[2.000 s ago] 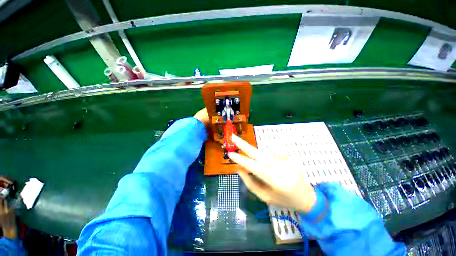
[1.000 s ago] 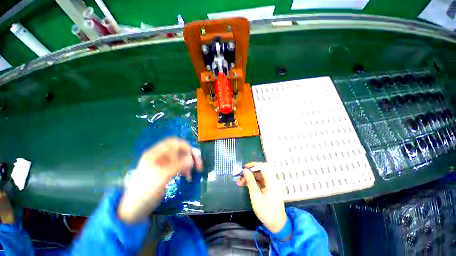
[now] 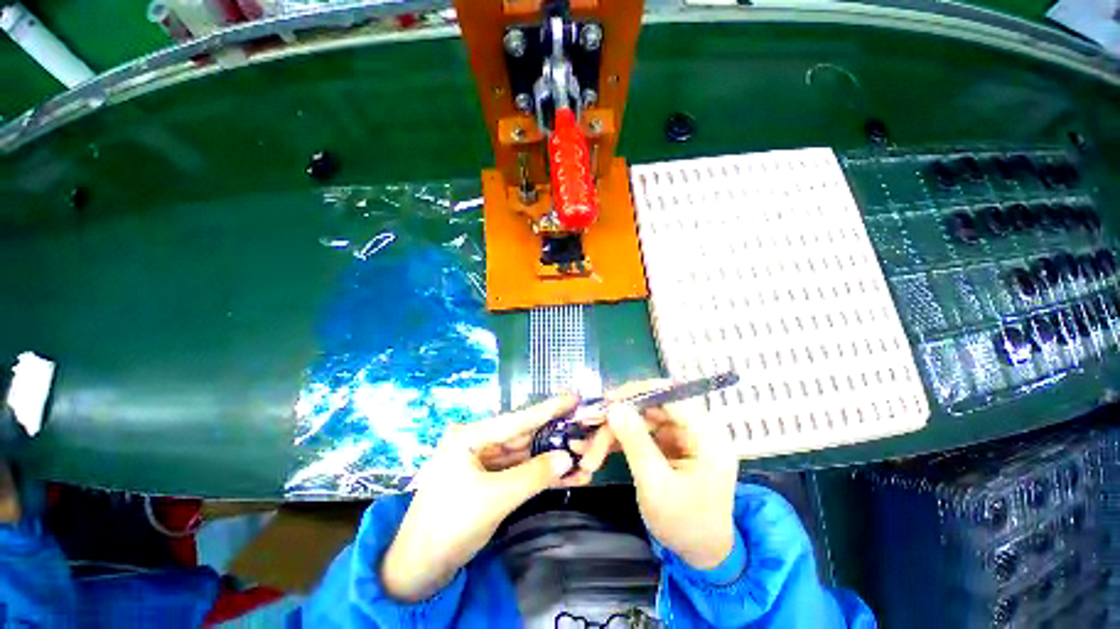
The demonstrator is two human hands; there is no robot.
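Observation:
My left hand (image 3: 473, 485) holds a small black housing (image 3: 560, 440) between thumb and fingers, in front of the gridded strip (image 3: 559, 350). My right hand (image 3: 673, 473) holds slim grey tweezers (image 3: 688, 391), their tip end at the housing and their other end pointing out right over the white board. What the tip touches is too small to tell. The toggle press (image 3: 510, 234) stands beyond, its red handle (image 3: 572, 172) hanging down over the black nest (image 3: 563, 252).
The white slotted board (image 3: 774, 295) lies right of the press, a blister tray (image 3: 970, 307) with black parts beyond it. Shiny blue film (image 3: 393, 344) lies left. More trays (image 3: 1007, 528) are at lower right. A white cloth (image 3: 30, 391) and a neighbour's blue sleeve (image 3: 37, 571) are far left.
Both hands left the press and came together nearer to me, the left now with the housing. The tweezers show clearly now. The view has tilted down, so the press sits higher.

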